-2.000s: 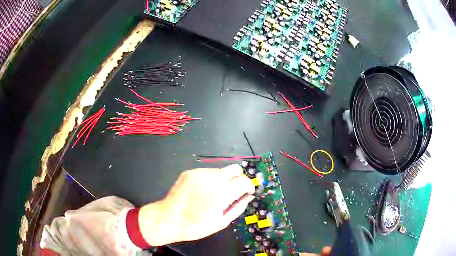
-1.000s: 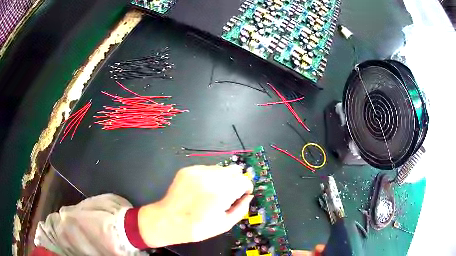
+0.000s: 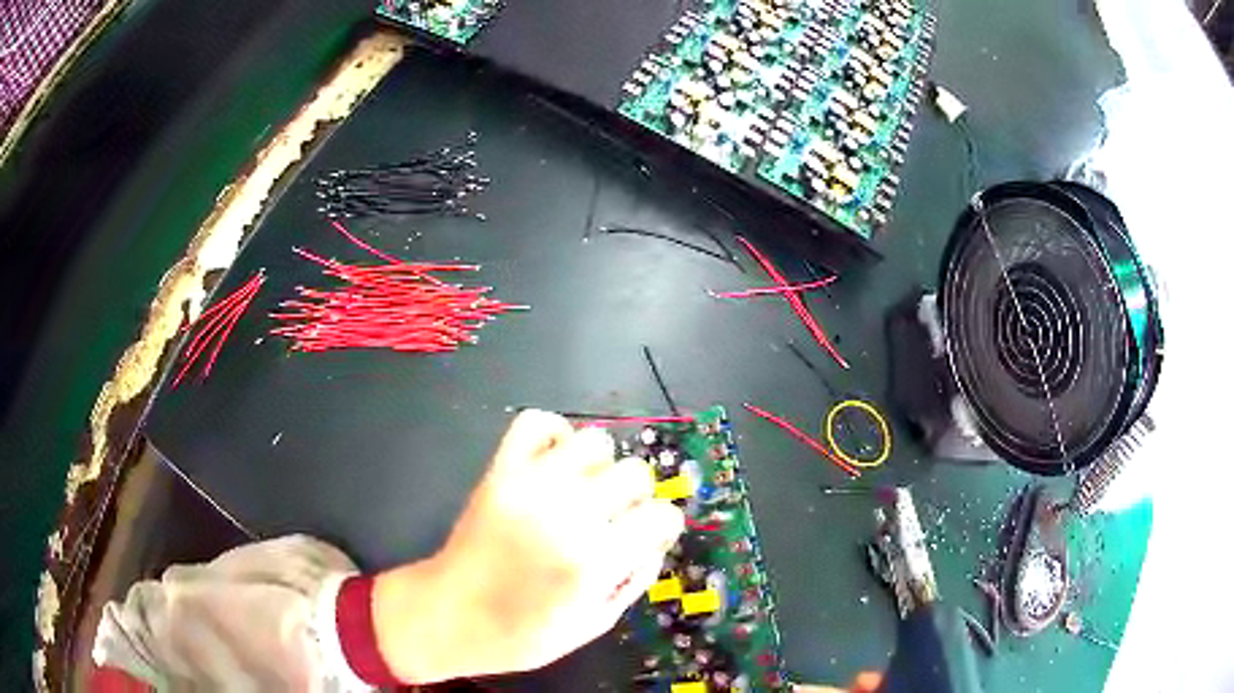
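A green circuit board panel with yellow blocks and round capacitors lies at the bottom centre, cut off by the lower edge. My left hand is over its left side, fingers bent down on the components. The fingertips are partly hidden, and small red bits show by the fingers. A red wire and a dark wire lie at the panel's top end. A dark blue tool body, likely the soldering gun, is at the lower edge. My right hand shows only as a blurred sliver beside it.
Red wires and black wires lie in piles at left. Stacked boards are at the top. A round black fan stands at right, with a yellow ring, stray wires and a dross dish near it.
The whole view shifts slightly. My left hand's fingers have changed pose over the panel, with the knuckles spread more and nearer the wires at its top end. The blue tool body stays at the lower edge.
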